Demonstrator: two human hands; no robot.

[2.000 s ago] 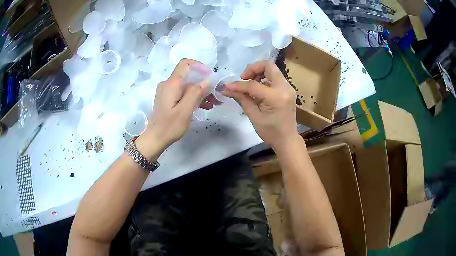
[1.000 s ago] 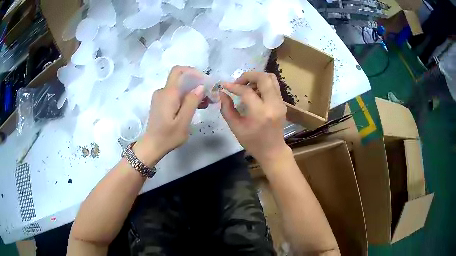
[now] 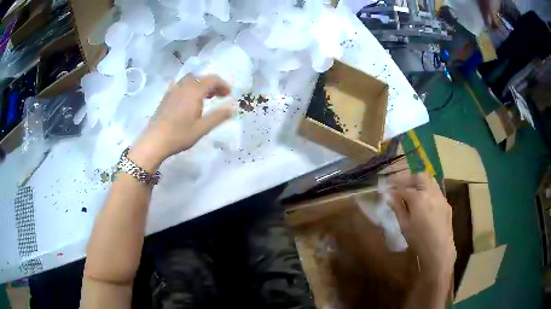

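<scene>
My right hand [image 3: 423,208] is blurred over the large open carton [image 3: 338,200] at the lower right. A whitish fan blade [image 3: 385,217] is at its fingers, against the palm side. My left hand [image 3: 184,114], with a metal watch on the wrist, is over the white table [image 3: 199,196], fingers and thumb apart, nothing seen between them. It is at the near edge of the heap of translucent fan blades [image 3: 232,60]. Small dark bits [image 3: 254,102] lie on the table right of its fingertips.
A small open cardboard box [image 3: 356,108] with dark bits stands at the table's right edge. An open carton [image 3: 474,223] stands on the floor at right. Side boxes [image 3: 57,78] and a clear bag [image 3: 48,124] are at left. Part of a person [image 3: 486,12] shows top right.
My hands have parted. My right hand has moved right and down over the large carton with a blade. My left hand has moved left and opened. Dark bits between them are now uncovered.
</scene>
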